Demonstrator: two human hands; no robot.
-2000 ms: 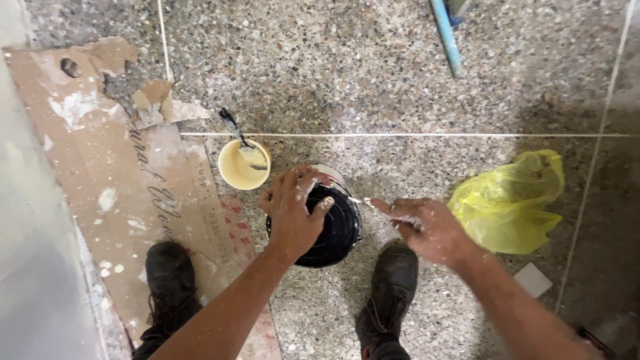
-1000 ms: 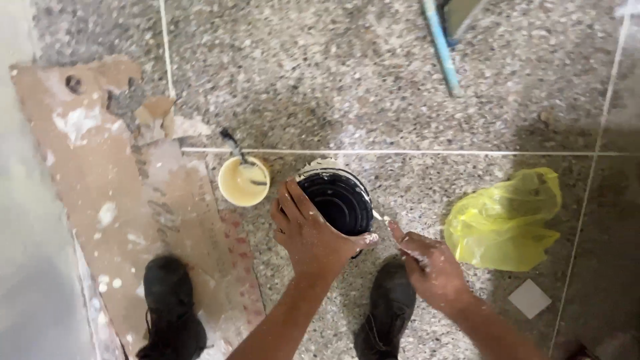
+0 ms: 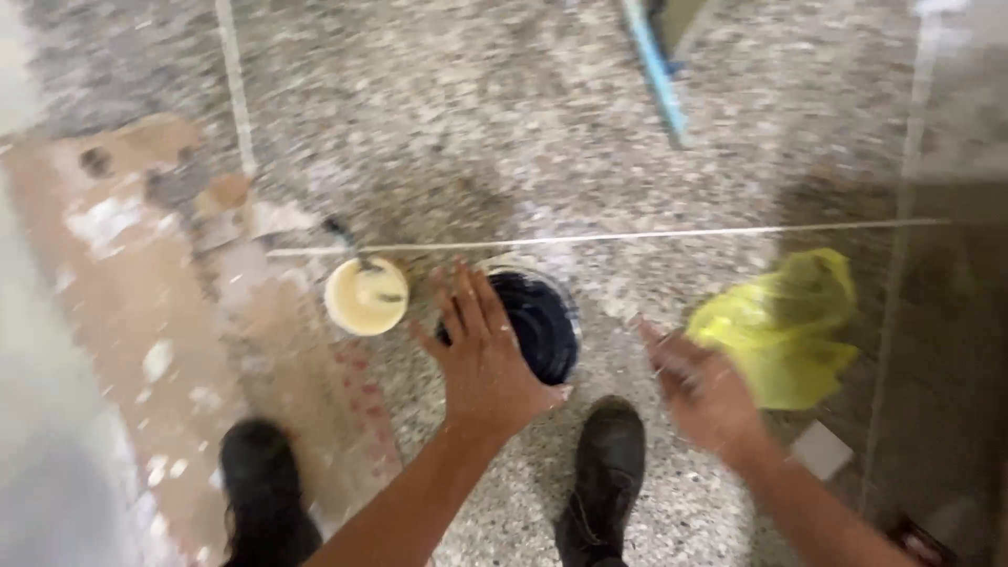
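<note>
A round black lid or bucket top (image 3: 543, 327) with ringed ridges and a pale, smeared rim sits on the speckled floor between the feet. My left hand (image 3: 484, 362) lies over its left side, palm down with fingers spread, hiding that part. To the right of it, my right hand (image 3: 701, 390) is raised with curled fingers, apart from the black top. Blur hides whether a thin tool is between those fingers. Left of my left hand stands a small cream tub (image 3: 366, 303) with pale contents and a dark-handled brush (image 3: 342, 235) leaning in it.
Torn, paint-spotted cardboard (image 3: 291, 339) covers the floor at left, partly under my left shoe (image 3: 264, 480). My right shoe (image 3: 606, 465) is below the black top. A crumpled yellow plastic bag (image 3: 780, 331) and a small white square (image 3: 821, 450) lie at right; a blue stick (image 3: 657, 79) is above.
My right hand has moved right, away from the black top's rim, where it held a thin tool. My left hand has shifted onto the top's left side, fingers now spread.
</note>
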